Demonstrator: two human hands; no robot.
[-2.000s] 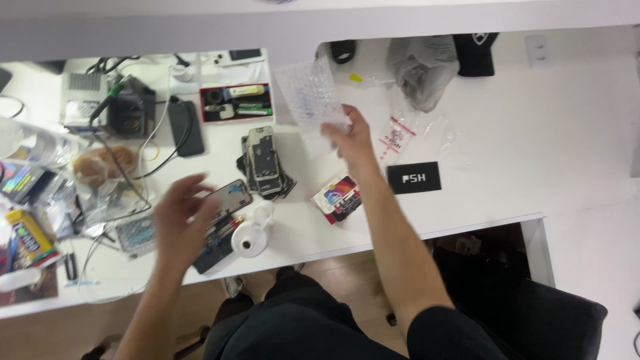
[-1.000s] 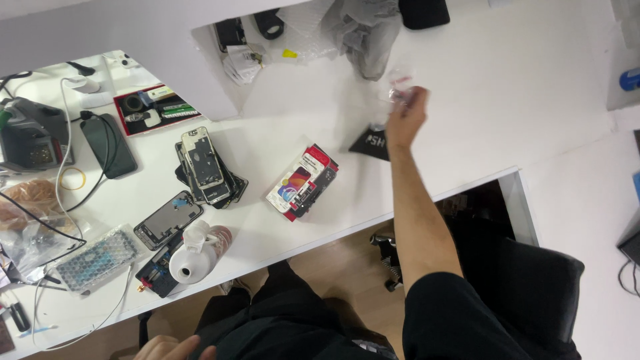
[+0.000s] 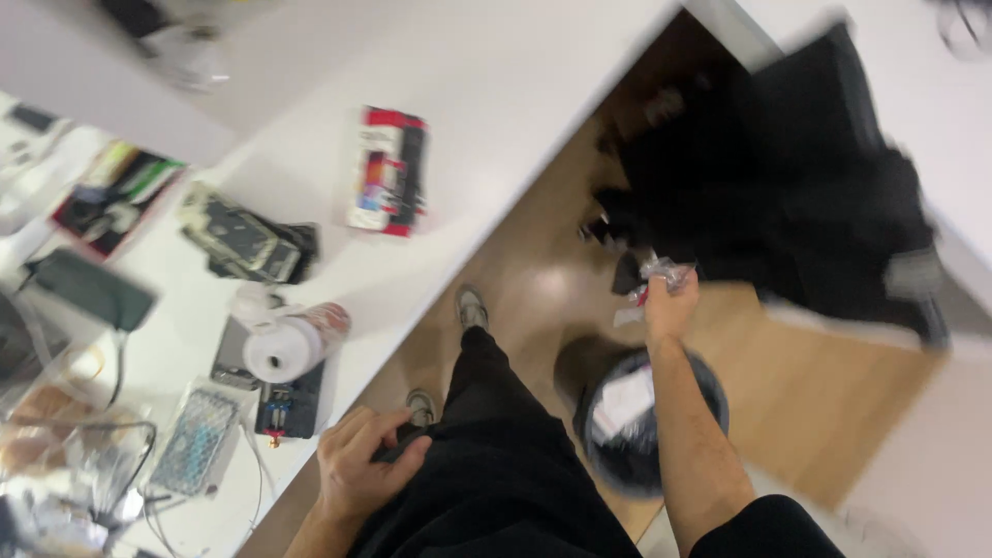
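Observation:
My right hand (image 3: 671,301) is closed on crumpled clear plastic wrap (image 3: 665,273) with red on it, in front of the black chair and above the floor. Just below that hand, under my forearm, stands a black bin (image 3: 717,403) with a liner, white paper (image 3: 624,399) and clear plastic inside. My left hand (image 3: 368,457) hangs by the table's front edge near my lap, its fingers loosely curled and nothing visible in it. Nearest to it on the white table lies a black repair fixture (image 3: 298,403) with blue and red parts, beside a white bottle (image 3: 291,345).
A red and white box (image 3: 386,172) lies on the table. A stack of opened phones (image 3: 246,236), a red tray of tools (image 3: 120,194), a dark phone (image 3: 93,288) and a bubble-wrapped item (image 3: 195,442) are at left. A black office chair (image 3: 775,170) stands at right.
My right hand has moved from over the table to above the floor near the bin, still with clear plastic. Bubble wrap held two seconds ago is out of that hand. The view has swung strongly.

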